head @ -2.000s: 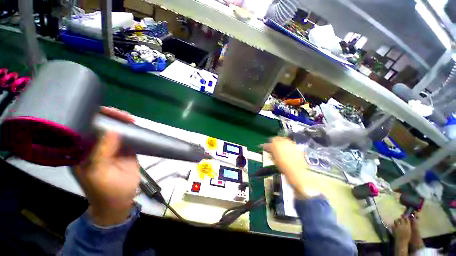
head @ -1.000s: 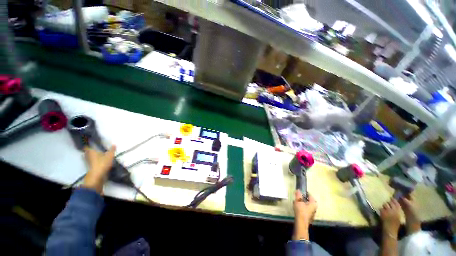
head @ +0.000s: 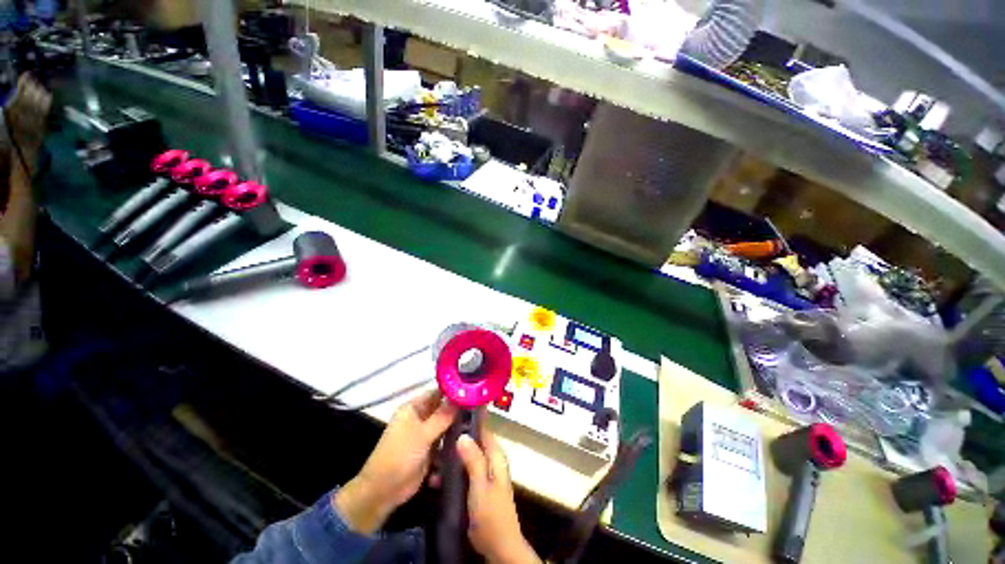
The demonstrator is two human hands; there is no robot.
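A grey hair dryer with a pink ring (head: 474, 367) is held upright in front of me, its ring facing me. My left hand (head: 399, 454) grips it just below the head. My right hand (head: 490, 496) is around the handle, whose lower end is cut off by the bottom edge. Behind the head stands the white test box (head: 562, 438) with two lit displays and yellow patches; the dryer covers its left part. Black plugs stand in its right side. A dark cord (head: 620, 476) hangs at the box's right.
Another pink-ringed dryer (head: 319, 262) lies on the white board (head: 265, 331). Several dryers (head: 198, 209) stand in a row at far left. A white-topped instrument (head: 730, 465) and two more dryers lie on the tan board at right. A person's arm shows at the far left edge.
The view has turned left. My left hand has brought a dryer up from the white board, and both hands are now on it. The dryer at my right hand has been let go.
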